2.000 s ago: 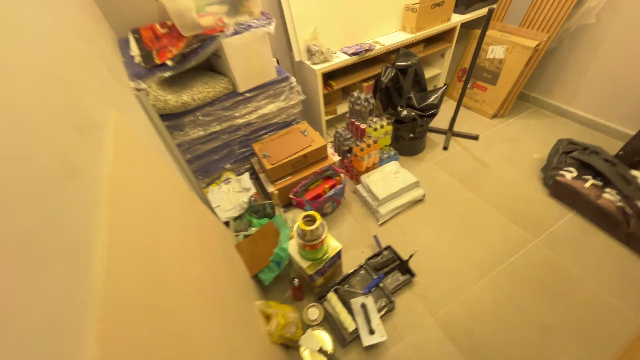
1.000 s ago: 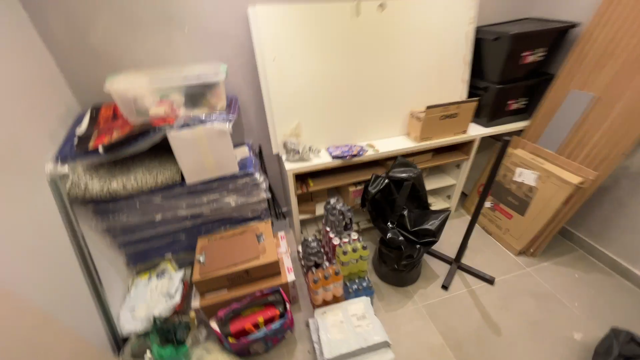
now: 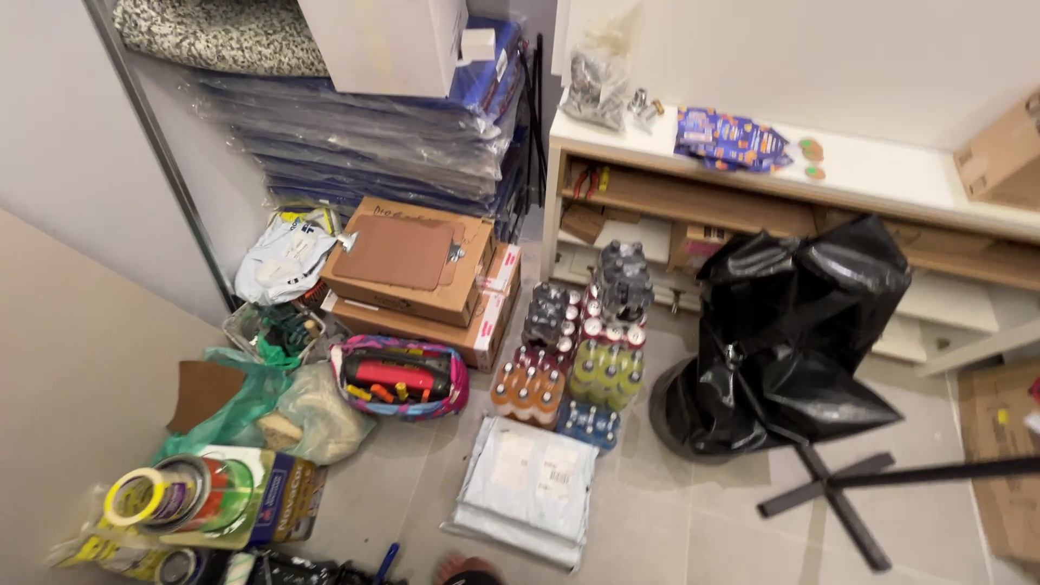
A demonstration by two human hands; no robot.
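Observation:
Neither my left hand nor my right hand shows in the head view. At the bottom edge part of a bare foot touches the view, beside a white plastic mailing parcel on the tiled floor. Behind the parcel stand shrink-wrapped packs of drink bottles, orange, yellow-green and blue. A multicoloured bag holds a red and black item. Brown clipboards lie on stacked cardboard boxes. Rolls of tape and cans rest on a paint box at the lower left.
A black plastic bag bulges from a bin before a white shelf unit. A black metal stand lies across the floor at right. Plastic-wrapped blue goods are piled at the back left. Paint trays sit at the bottom left.
The view has swung and come closer to the bottles, the boxes and the shelf unit. No object has plainly been moved.

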